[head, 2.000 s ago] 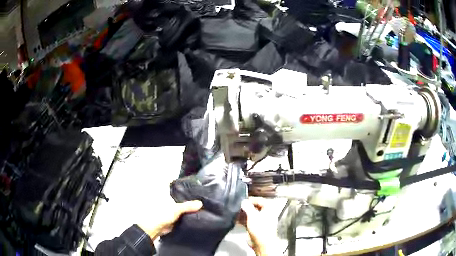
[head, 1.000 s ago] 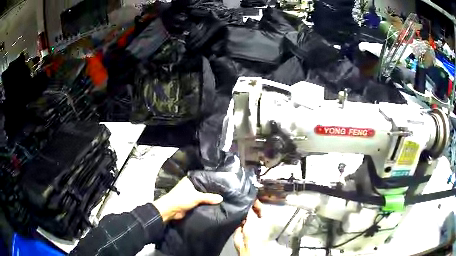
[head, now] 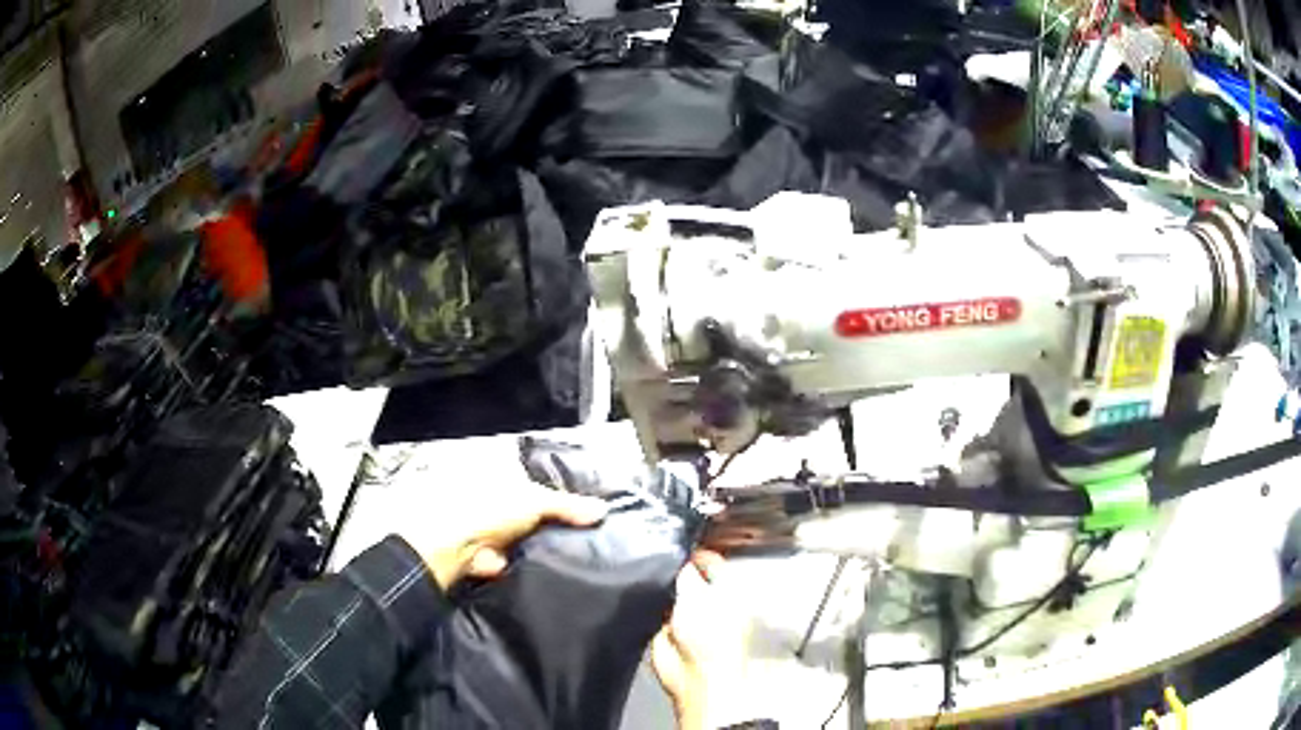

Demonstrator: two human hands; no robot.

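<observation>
A black, shiny bag piece [head: 571, 613] lies bunched at the left end of the white sewing machine [head: 913, 307], its upper part grey under the lamp. My left hand [head: 511, 531] holds the cloth from the left, thumb on top. My right hand [head: 685, 628] is at the cloth's right edge, just below the presser foot area, with its fingertips at the seam edge. The needle is too blurred to make out.
A stack of black and camouflage panels [head: 179, 528] is at the left. A camouflage-fronted backpack [head: 435, 300] and heaped black bags [head: 656, 114] lie behind the table [head: 414, 492]. The handwheel [head: 1224, 283] is at the machine's right end. A black strap [head: 985, 499] crosses below the arm.
The bag piece has shifted and turned at the machine; its camouflage part no longer shows and more black cloth hangs toward me. Both hands stay on it. The view has also shifted.
</observation>
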